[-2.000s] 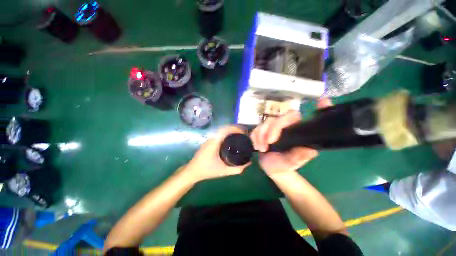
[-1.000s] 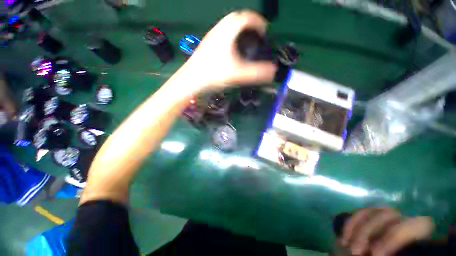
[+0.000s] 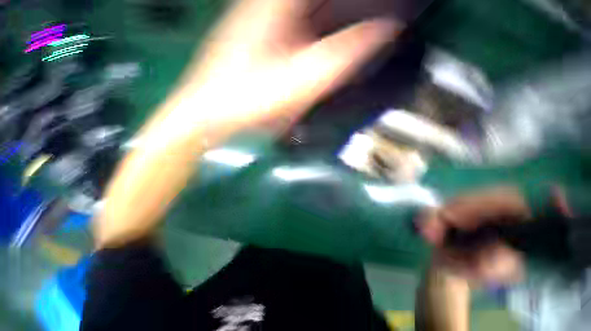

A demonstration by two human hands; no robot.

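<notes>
The view is strongly blurred. My left hand (image 3: 278, 71) is large at the top centre, its fingers around a dark housing (image 3: 363, 71) that reaches past the thumb and partly covers the screw feeder. My right hand (image 3: 479, 233) is at the lower right, closed around the dark electric screwdriver (image 3: 534, 236). The white screw feeder (image 3: 411, 129) stands on the green bench, with its small brass-coloured pickup block (image 3: 389, 160) in front.
Many blurred dark units (image 3: 71, 123) crowd the left side, with magenta and green lights at the upper left. A clear plastic bag (image 3: 531, 119) lies right of the feeder. A blue stool (image 3: 65, 300) is at the lower left.
My left hand and the dark housing look much larger and nearer the camera than a second ago. My right hand, with the screwdriver, has moved up in the picture.
</notes>
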